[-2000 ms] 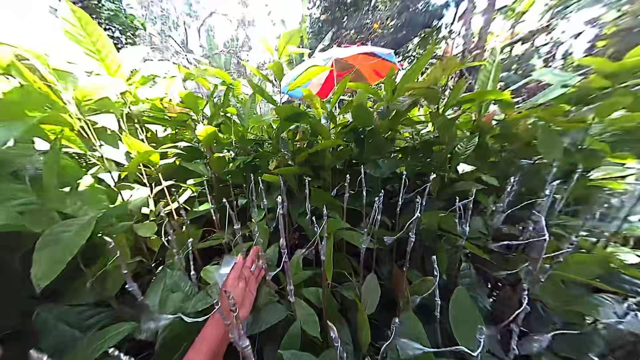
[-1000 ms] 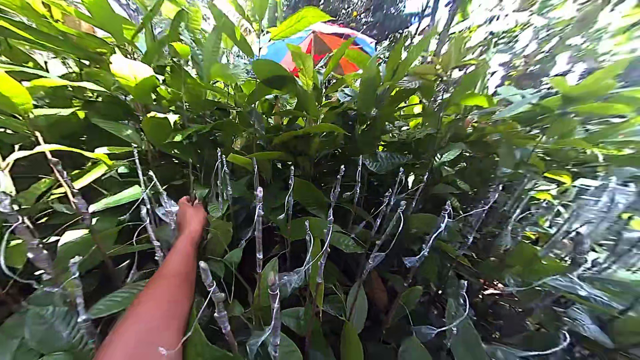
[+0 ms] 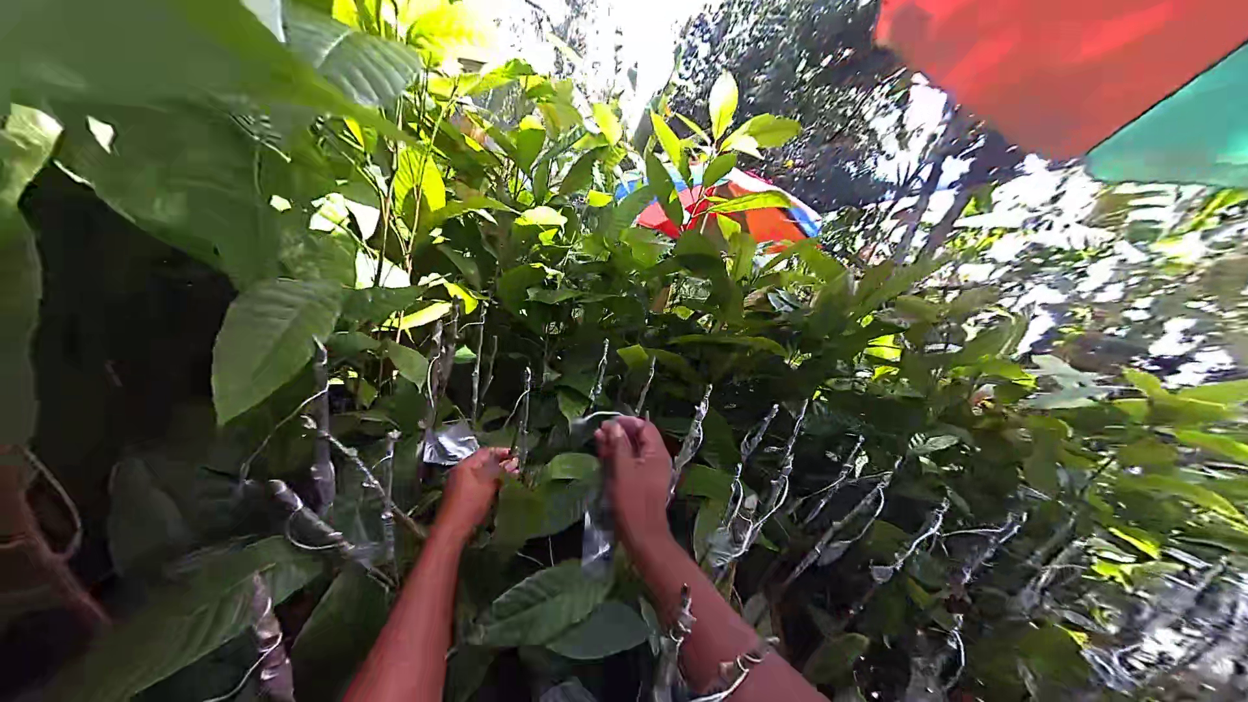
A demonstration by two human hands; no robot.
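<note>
My left hand (image 3: 478, 478) closes its fingertips on a thin plant stem at the lower middle, beside a piece of clear plastic film (image 3: 450, 444). Just to its right, my right hand (image 3: 634, 453) pinches a strip of clear plastic film (image 3: 596, 536), which hangs below the palm, with a pale end sticking out at the fingertips. Upright stems wrapped in plastic film (image 3: 692, 429) stand around both hands, several with loose tails. A wrapped stem (image 3: 680, 624) rises in front of my right forearm.
Large green leaves (image 3: 278, 336) crowd the left side and hang close to the view. Dense leafy plants (image 3: 780, 322) stand behind the stems. A multicoloured umbrella (image 3: 770, 219) shows beyond them, and a red and green canopy (image 3: 1072, 78) covers the upper right corner.
My right hand has come into view with a plastic strip, beside my left hand. The red and green canopy now shows at the upper right. The view has shifted.
</note>
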